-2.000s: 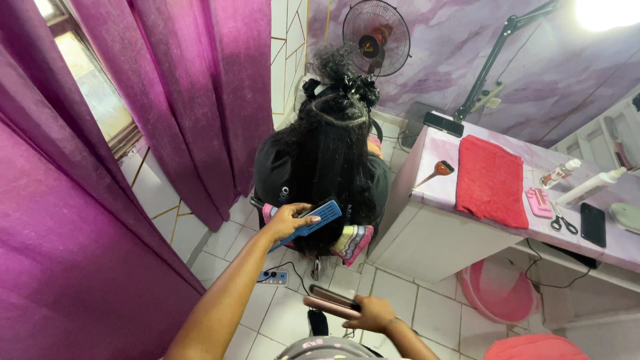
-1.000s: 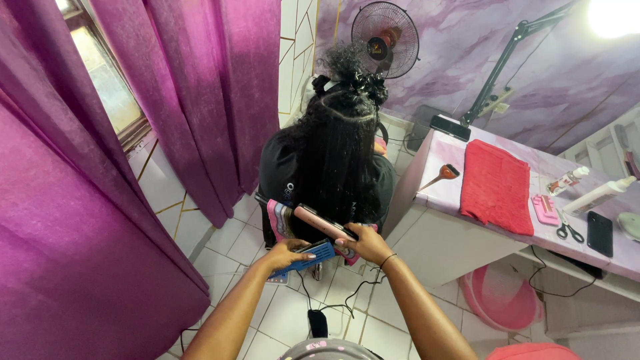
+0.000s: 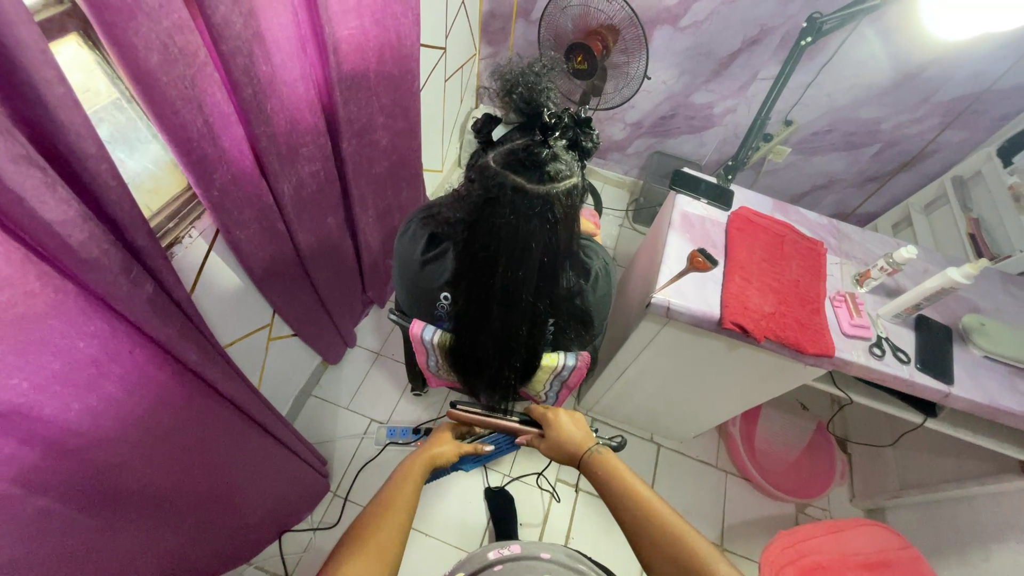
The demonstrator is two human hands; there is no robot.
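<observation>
A seated person's long black hair [image 3: 512,296] hangs straight down the back over a black cape [image 3: 422,264], with its upper part parted and gathered in small bunches. My right hand [image 3: 564,436] is shut on a rose-gold hair straightener [image 3: 496,419], whose plates lie at the tips of the hair. Just below, a blue comb [image 3: 480,458] is in my left hand [image 3: 448,448], close under the straightener. Whether the plates are pressed fully together cannot be told. A striped towel [image 3: 556,380] lies across the chair back behind the hair.
On the marble-patterned counter [image 3: 688,232] are a tint brush [image 3: 694,266], a red towel [image 3: 776,280], scissors [image 3: 886,344], bottles and phones. A pink basin [image 3: 780,456] stands below. A power strip [image 3: 400,434] and cables lie on the floor. Purple curtains [image 3: 264,160] hang left; a fan [image 3: 594,56] stands ahead.
Two seconds ago the straightener was low, apart from the hair. It came up to the hair beside the comb, then both hands moved down to the tips.
</observation>
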